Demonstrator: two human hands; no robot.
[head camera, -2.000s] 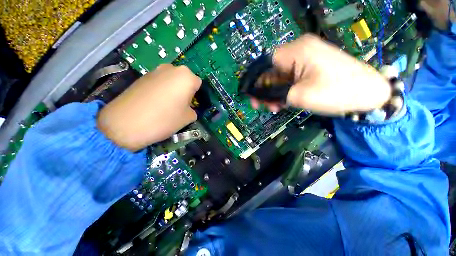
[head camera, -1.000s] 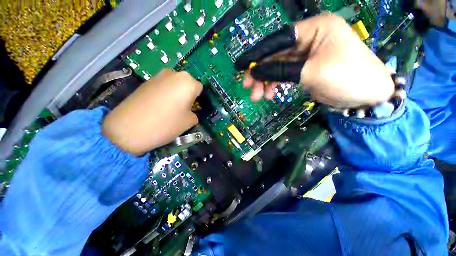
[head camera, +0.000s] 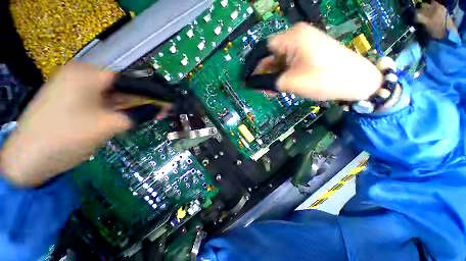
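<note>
The main green circuit board (head camera: 217, 104) sits in a black carrier in front of me, with a yellow block (head camera: 246, 133) near its lower corner. My right hand (head camera: 319, 66), black coverings on some fingers, is curled over the board's upper right part. Its fingertips are partly hidden, so I cannot tell if it holds a part. My left hand (head camera: 71, 117) is blurred at the left, its black-covered fingers pointing right near the carrier's left edge. Thin yellowish traces show between these fingers; I cannot tell what they are. A second board (head camera: 153, 178) lies below my left hand.
A green strip board (head camera: 199, 38) with pale parts lies above the main board. A grey rail (head camera: 153, 30) and a bin of yellow parts (head camera: 66, 25) are at upper left. Metal clips (head camera: 191, 133) sit between boards. Another person's hand (head camera: 433, 19) shows at upper right.
My left hand has moved left, away from the main board's edge, and its black-covered fingers now show. My right hand has shifted slightly left, its fingers more curled. The view has shifted slightly.
</note>
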